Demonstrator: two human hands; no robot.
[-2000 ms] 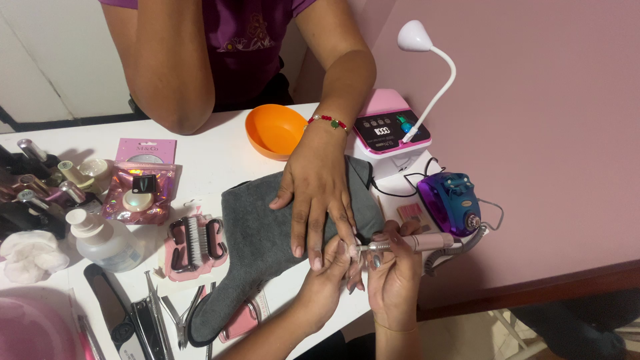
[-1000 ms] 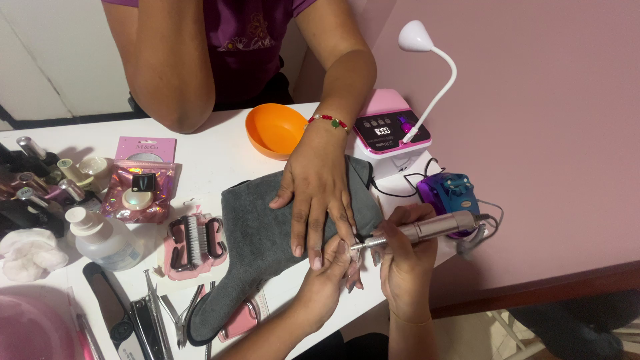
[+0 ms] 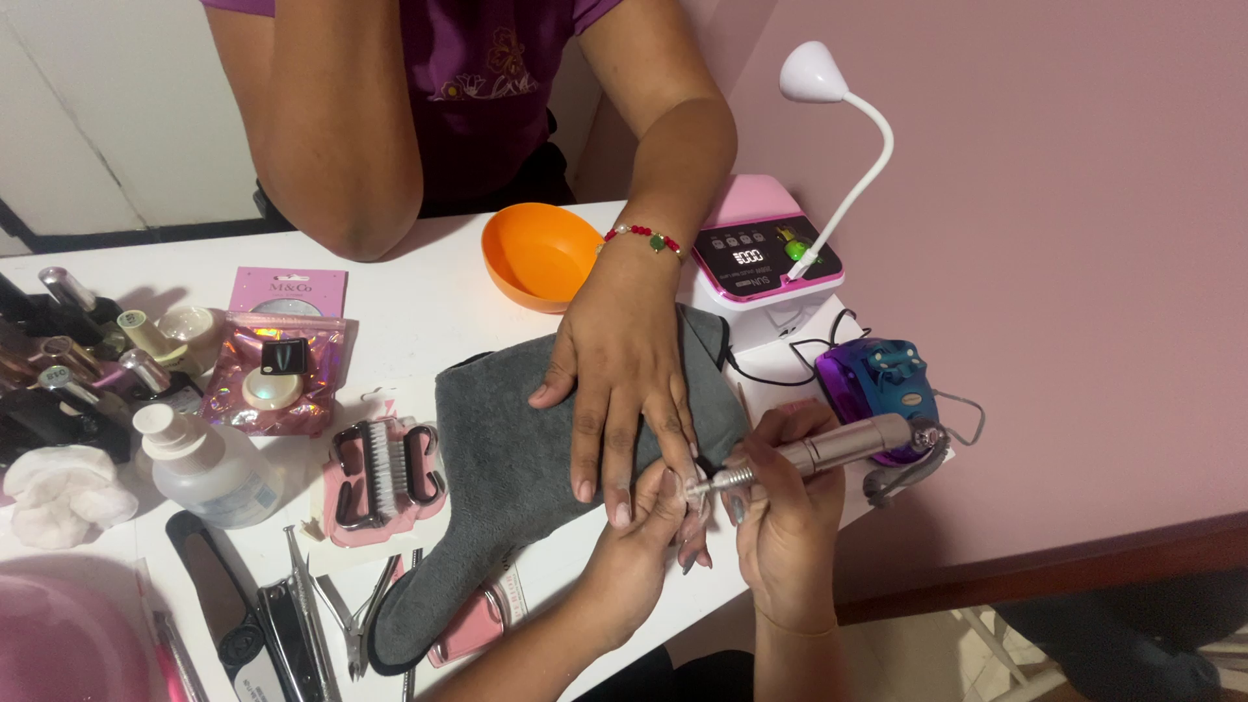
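Observation:
My right hand point(image 3: 795, 517) grips the handpiece of an electric nail drill point(image 3: 838, 447), its bit angled down to the left at a fingertip of the other person's hand point(image 3: 624, 366). With thumb and fingers, my left hand point(image 3: 639, 546) holds that finger at its tip. The person's hand lies palm down, fingers spread, on a grey cloth point(image 3: 517, 429), with a red beaded bracelet point(image 3: 642, 232) at the wrist. The drill's purple and blue base unit point(image 3: 873, 390) stands at the right table edge. The exact contact of bit and nail is too small to tell.
An orange bowl point(image 3: 534, 258) and a pink-and-white nail lamp point(image 3: 765, 253) with a gooseneck light point(image 3: 814, 73) stand behind. At left are a pump bottle point(image 3: 205, 468), several polish bottles point(image 3: 73, 390), nail brushes point(image 3: 385, 473), and cuticle nippers point(image 3: 353, 619). A dark cable point(image 3: 770, 380) runs near the drill base.
The handpiece has swung: two seconds ago it lay closer to level, and its rear end now points further up. My right hand has turned with it. The other person's hand stays on the cloth.

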